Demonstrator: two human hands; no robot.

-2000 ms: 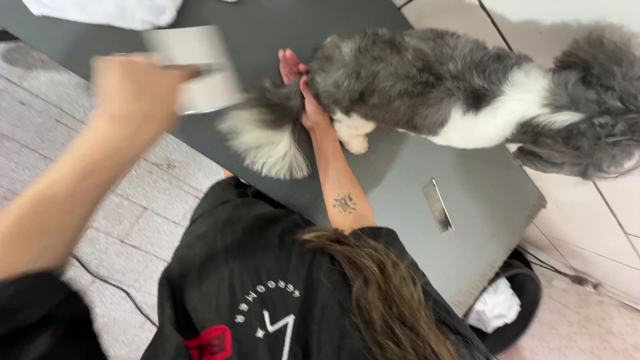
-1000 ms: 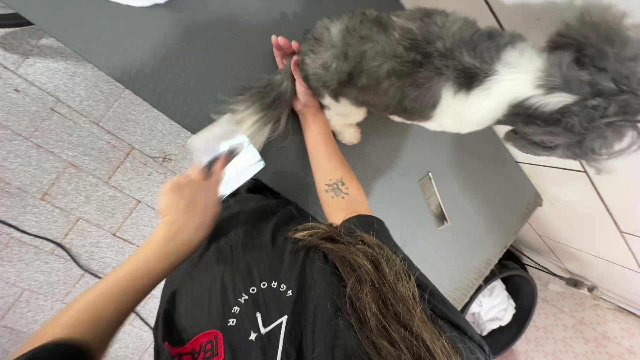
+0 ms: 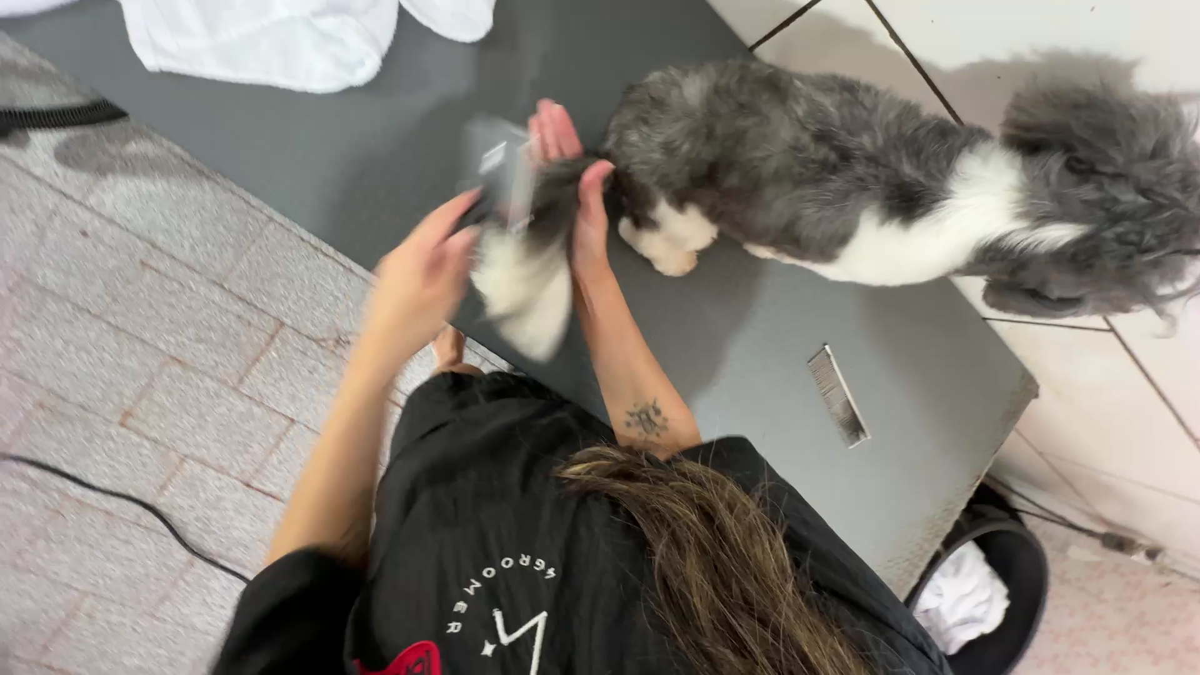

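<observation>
My left hand (image 3: 422,272) is closed on the dark handle of a grooming brush (image 3: 506,173), whose flat, pale head is blurred and overlaps the upper part of the dog's tail. Palm up, my right hand (image 3: 586,225) holds the grey and white tail (image 3: 534,291) near its base, between the thumb and extended fingers. The grey and white dog (image 3: 778,159) is on the grey table (image 3: 741,403), its rear toward my hands and its head at the far right. A metal comb (image 3: 839,396) lies on the table, right of my tattooed forearm.
White towels (image 3: 272,37) lie at the table's upper left. Beyond the lower right corner stands a black bin (image 3: 1029,581) with white cloth inside. A tiled wall (image 3: 1059,375) borders the right side. A black cable (image 3: 122,492) runs over the floor at left.
My left hand and the brush, out to the left two seconds ago and by the tail's lower hair one second ago, are now farther up the tail. My right hand remains at the tail's base.
</observation>
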